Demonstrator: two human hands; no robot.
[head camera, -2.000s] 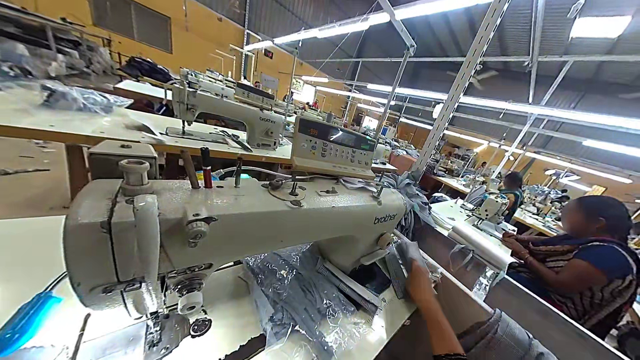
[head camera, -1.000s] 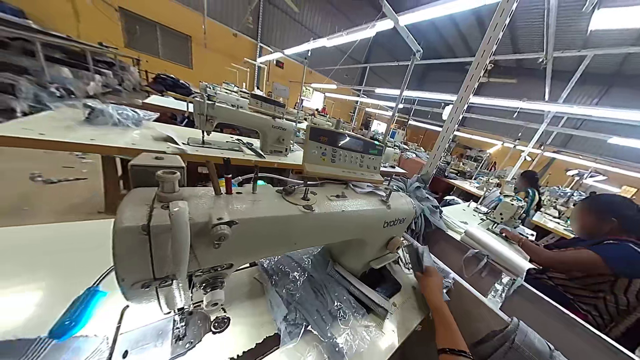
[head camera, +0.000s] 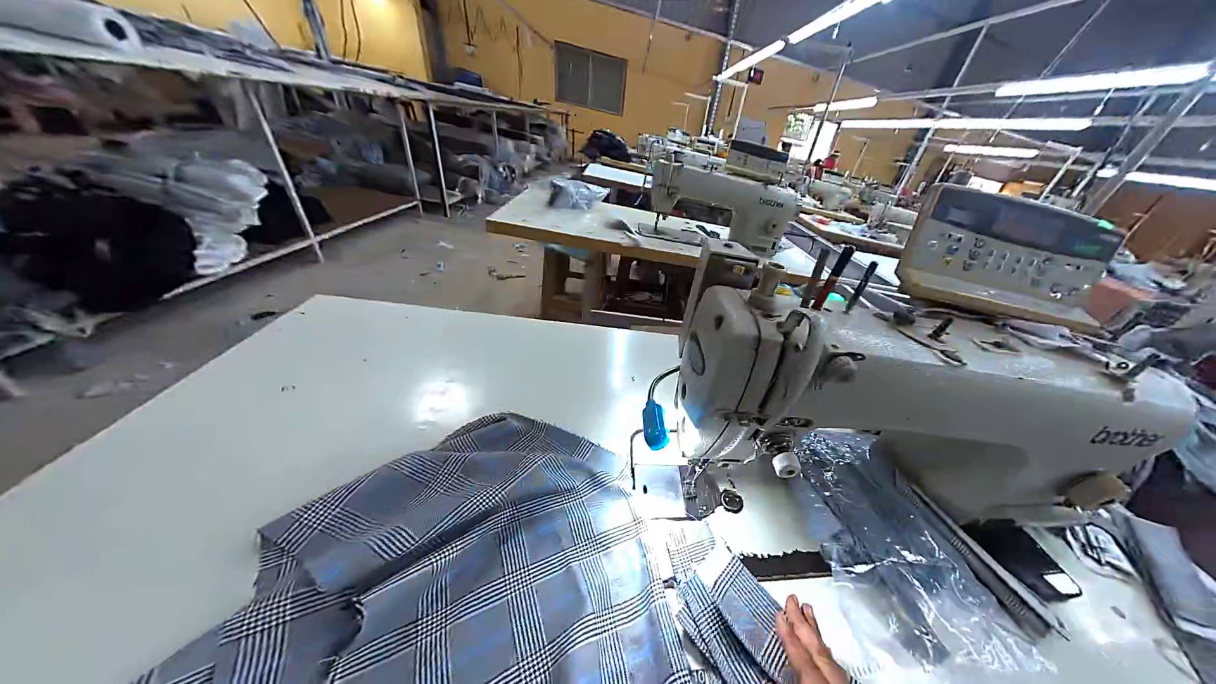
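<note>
My right hand (head camera: 809, 641) shows at the bottom, its fingers against the right edge of a strip of grey plaid fabric (head camera: 736, 608). Whether the fingers grip the strip cannot be told. A larger plaid fabric piece (head camera: 503, 541) spreads over the white table to the left, reaching close to the needle area. The Brother sewing machine (head camera: 959, 389) stands on the right, with its presser foot (head camera: 700, 489) just beyond the fabric strip. My left hand is out of view.
A clear plastic bag with grey cloth (head camera: 893, 541) and a dark phone-like object (head camera: 1021, 560) lie under the machine arm. A blue-shaded lamp (head camera: 655, 425) hangs beside the machine head. Another sewing machine (head camera: 727, 199) stands behind; racks with fabric rolls (head camera: 171, 190) line the left.
The view has swung left and down. My right hand was beyond the machine's right end, at some grey cloth; now it is at the plaid fabric strip in front of the machine.
</note>
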